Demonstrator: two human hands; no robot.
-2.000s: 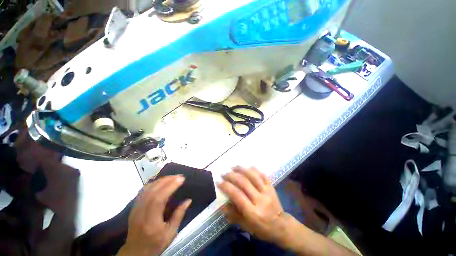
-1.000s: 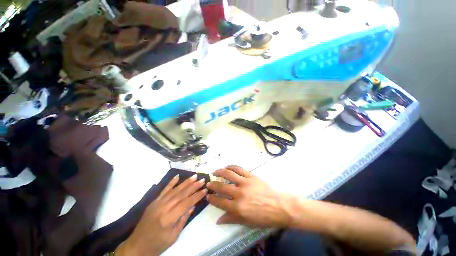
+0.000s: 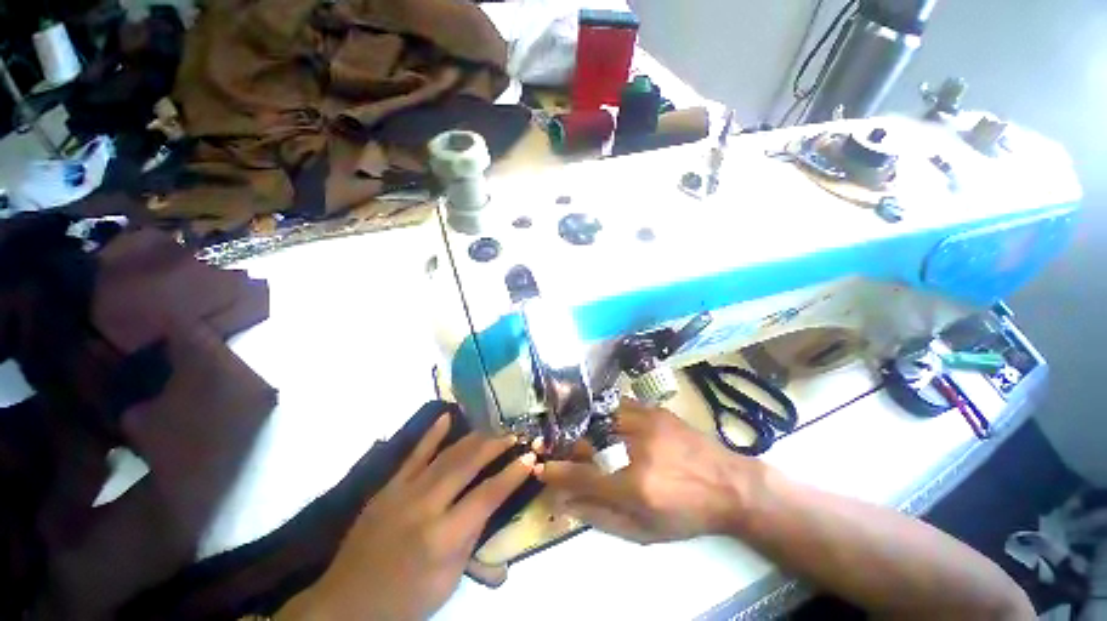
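Note:
A dark fabric piece (image 3: 346, 488) runs from lower left to beneath the needle end of the white and blue sewing machine (image 3: 777, 261). My left hand (image 3: 407, 534) lies over it with fingers stretched, holding it down left of the presser foot, which is mostly hidden. My right hand (image 3: 662, 479) is right of the needle area, its fingertips on the fabric's edge, close to my left fingertips. The machine head and fingers hide the exact grip and the needle point.
Black scissors (image 3: 743, 406) lie under the machine arm. Brown-maroon panels (image 3: 182, 364) are piled at left. Behind are brown fabric (image 3: 291, 109), thread cones (image 3: 601, 127) and a metal flask (image 3: 868, 61). Small tools (image 3: 965, 400) lie at the table's right end.
The view has shifted, so the machine sits further right and more of its top shows. Both hands and the fabric have moved in from the table's front to the needle area.

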